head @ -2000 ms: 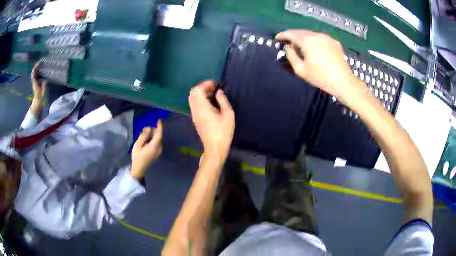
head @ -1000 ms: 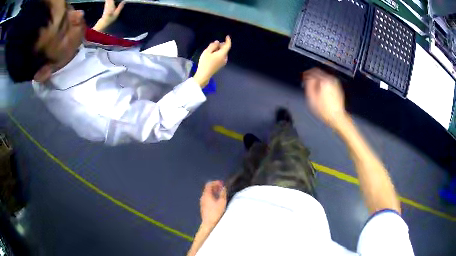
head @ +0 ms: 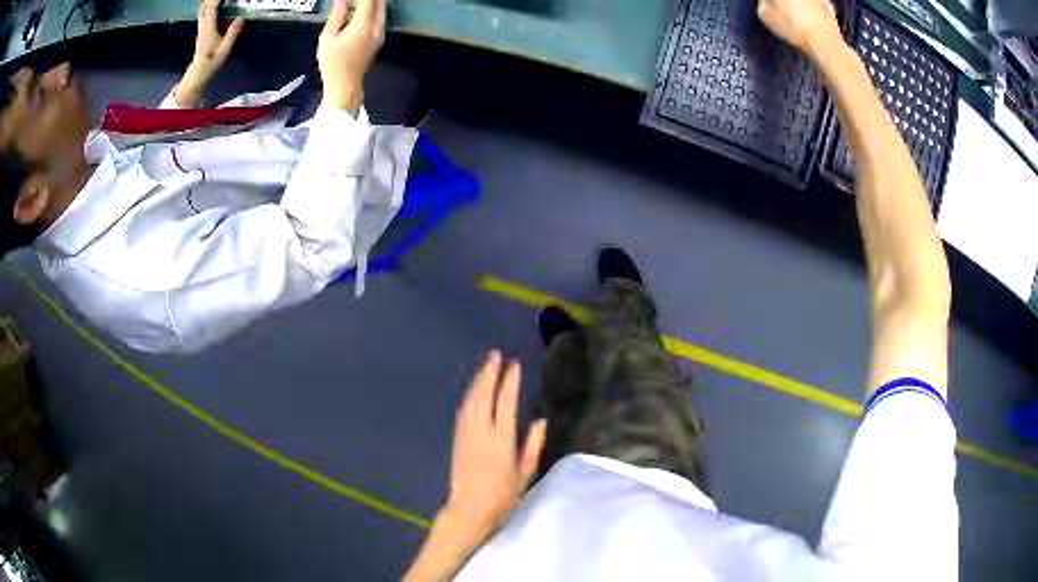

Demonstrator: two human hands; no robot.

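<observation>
Two black component trays with grid pockets lie side by side at the bench's front edge, upper right. The left tray (head: 728,108) shows mostly dark pockets. The right tray (head: 906,80) shows rows of small silver round parts (head: 894,43). My right hand (head: 804,21) is over the top of the left tray, partly at the picture's upper edge; its fingertips are bunched, and whether they hold anything cannot be told. My left hand (head: 489,449) is low in front of my body, away from the bench, empty, with its fingers apart.
The green bench edge (head: 546,36) runs across the top. White sheet (head: 993,193) lies right of the trays. A co-worker in a white shirt (head: 216,244) stands at left, hands at the bench. A blue stool frame (head: 438,188) stands on the grey floor with yellow lines.
The view has swung down and away from the bench. My right hand has left the trays and returned over the left one. My left hand has dropped from the tray's edge and opened.
</observation>
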